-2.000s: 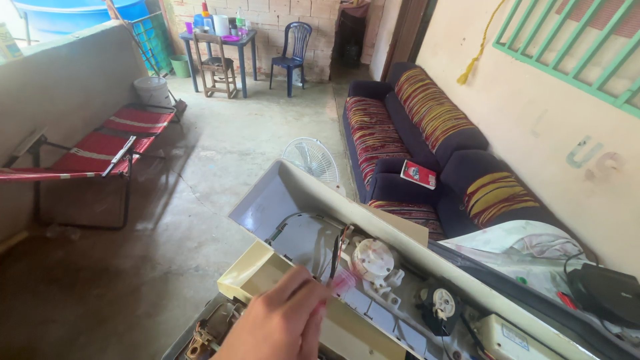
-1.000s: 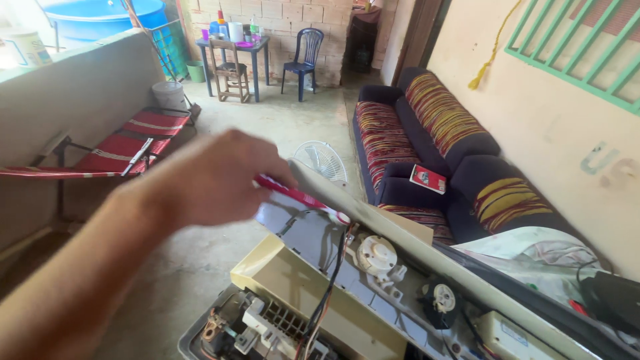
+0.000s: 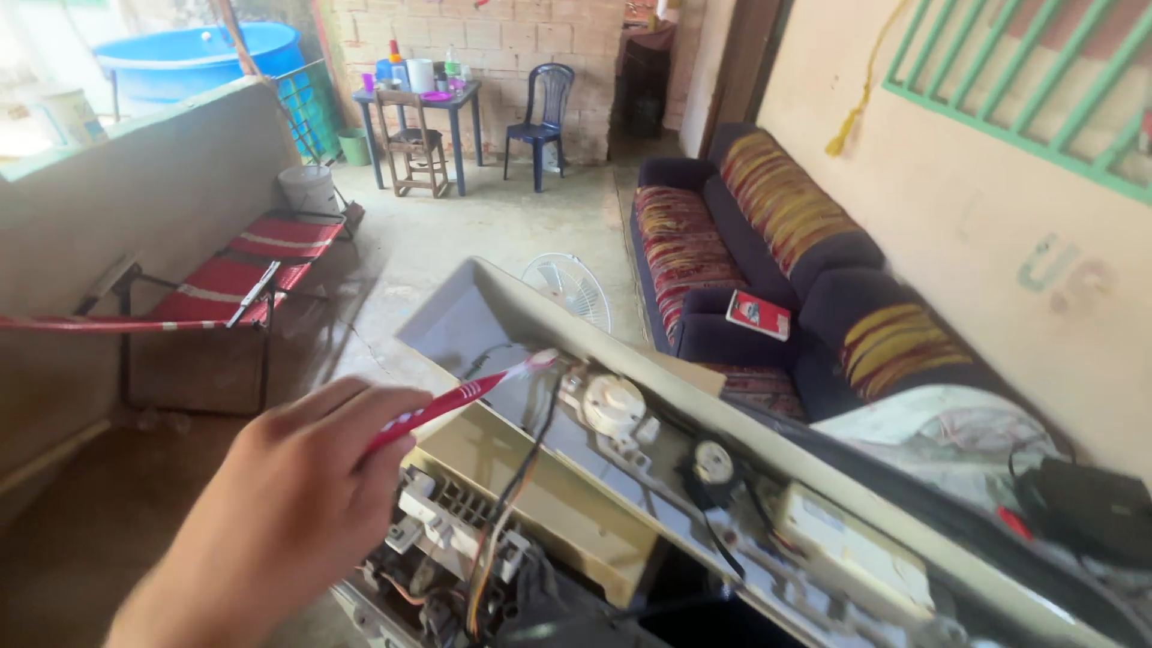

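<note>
My left hand point(image 3: 310, 486) comes in from the lower left, closed around the handle of a red toothbrush point(image 3: 441, 409). The brush head is over the inside of a long, cream plastic appliance panel point(image 3: 504, 288), near a small part with wires at its end. Whether the bristles touch it cannot be told. Beside the brush head sits a round white timer-like part point(image 3: 614, 403); farther right are a black round component point(image 3: 713, 463) and a cream box point(image 3: 850, 544). Dark, orange and white wires point(image 3: 504, 513) run down to an open mechanism point(image 3: 441, 531). My right hand is out of view.
A fan point(image 3: 567, 288) stands behind the panel. A patterned sofa point(image 3: 688, 243) with a red book-like item point(image 3: 759, 315) is on the right, near a white cloth point(image 3: 936, 423). A red folding lounger point(image 3: 243, 270) stands left. Farther back are a table point(image 3: 463, 97) and a blue chair point(image 3: 537, 126).
Two seconds ago my left hand was lower, at the panel's near edge; one second ago it was raised over the panel's left end with the toothbrush. Now it is lower and nearer again, still holding it.
</note>
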